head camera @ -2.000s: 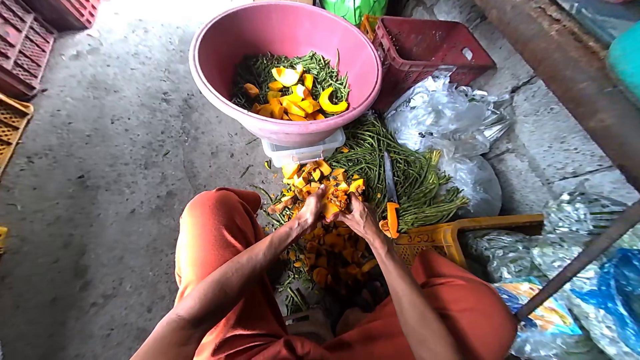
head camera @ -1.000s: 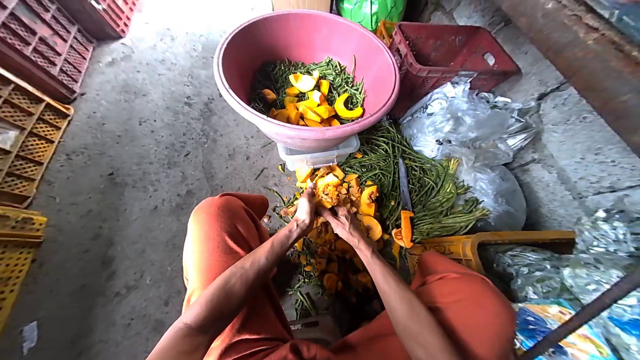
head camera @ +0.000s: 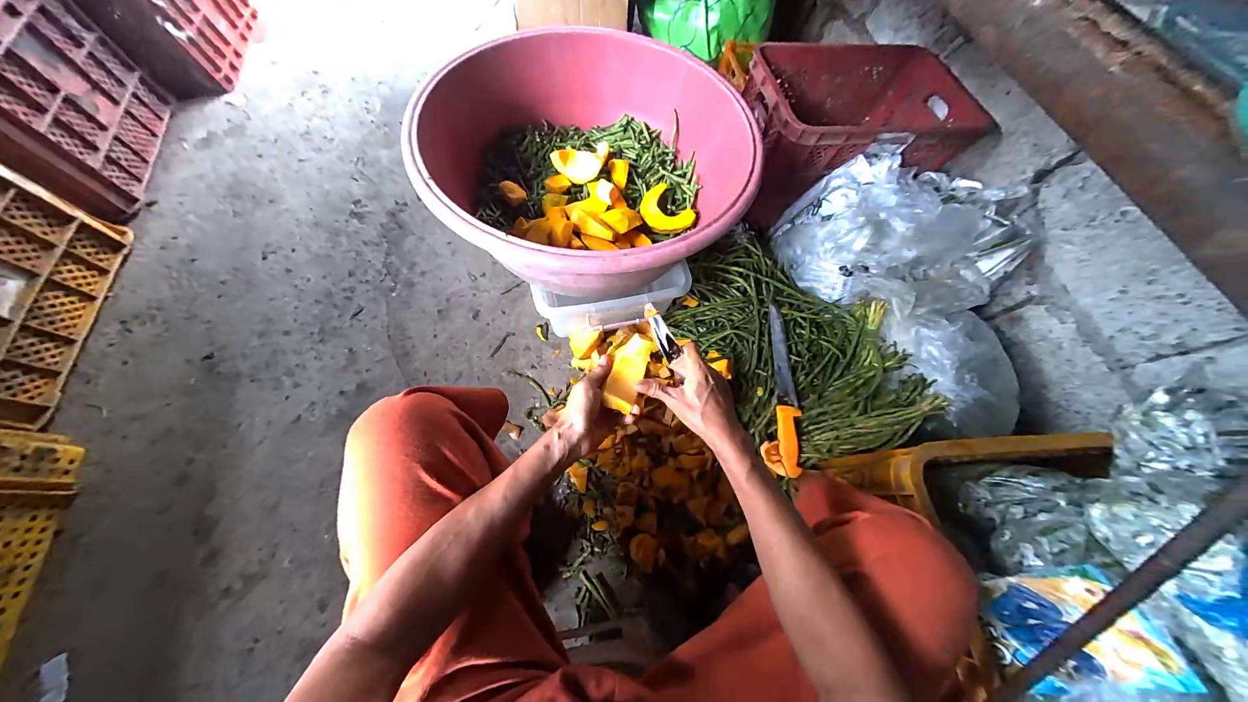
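Note:
My left hand [head camera: 587,405] grips a yellow squash piece [head camera: 627,375] above a heap of cut squash pieces and peelings [head camera: 673,478] between my legs. My right hand [head camera: 697,388] is closed around a small tool with a dark and pale blade [head camera: 663,334], its exact kind unclear, at the piece's right side. A knife with an orange handle [head camera: 788,439] lies on a pile of long green beans [head camera: 848,380] to the right. Beyond my hands, a pink basin [head camera: 429,185] holds cut beans and squash chunks [head camera: 590,219]. A clear plastic container [head camera: 614,304] sits below its near rim.
Plastic crates stand at the left [head camera: 58,302]. A dark red crate [head camera: 877,93] is behind the beans, beside clear plastic bags [head camera: 897,234]. At the right, a yellow crate [head camera: 1014,448] borders my knee, and a dark rod [head camera: 1131,585] slants across the lower corner.
My hands were close together over the squash heap with no tool visible; now my right hand holds the small bladed tool and my left a squash piece. The knife remains on the beans.

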